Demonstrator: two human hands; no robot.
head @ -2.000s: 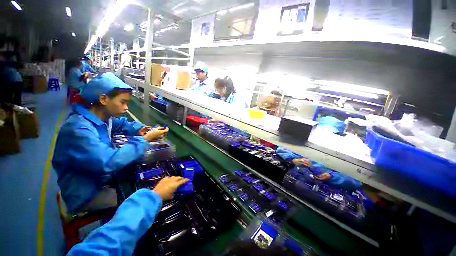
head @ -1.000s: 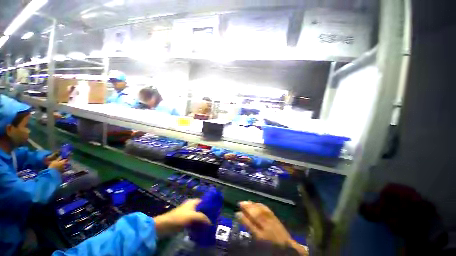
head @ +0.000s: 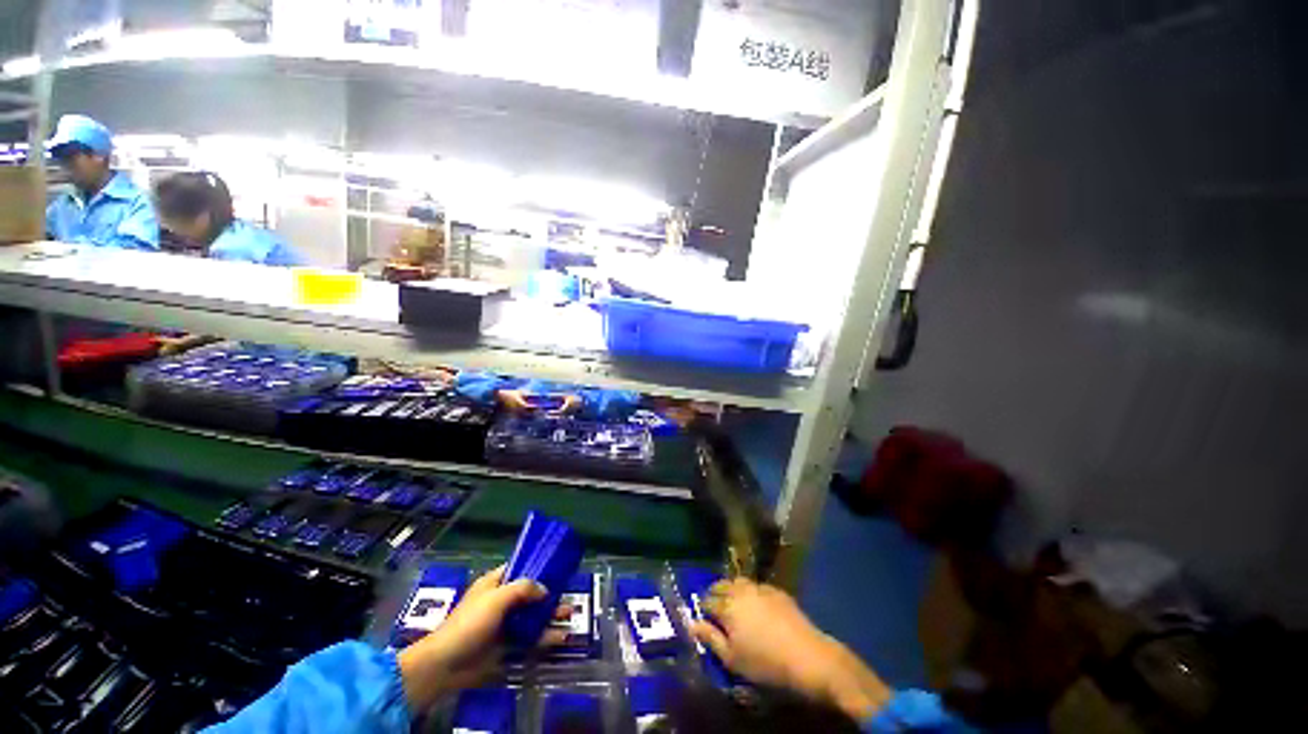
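Observation:
My left hand [head: 481, 631] holds several blue back covers [head: 542, 559] in a stack, tilted up over the clear blister tray. My right hand [head: 768, 631] is at the tray's right side, its fingers down on a blue phone part [head: 700, 591]; whether it grips it I cannot tell. The clear blister tray [head: 608, 670] holds blue phone parts with white labels [head: 650, 617] in its pockets. The black blister tray [head: 323, 591] is at the left, with loose blue covers [head: 139, 548] in it.
Another clear tray of phones [head: 344, 512] lies on the green belt [head: 488, 523]. Across it are stacked trays [head: 237, 384] and another person's hands [head: 542, 402]. The shelf above holds a yellow container [head: 327, 286], black box [head: 445, 306] and blue bin [head: 700, 334]. A white post [head: 861, 287] stands right.
The view has swung right. My left hand has brought the blue covers from the black tray to the clear tray. My right hand has lowered onto the tray's right side.

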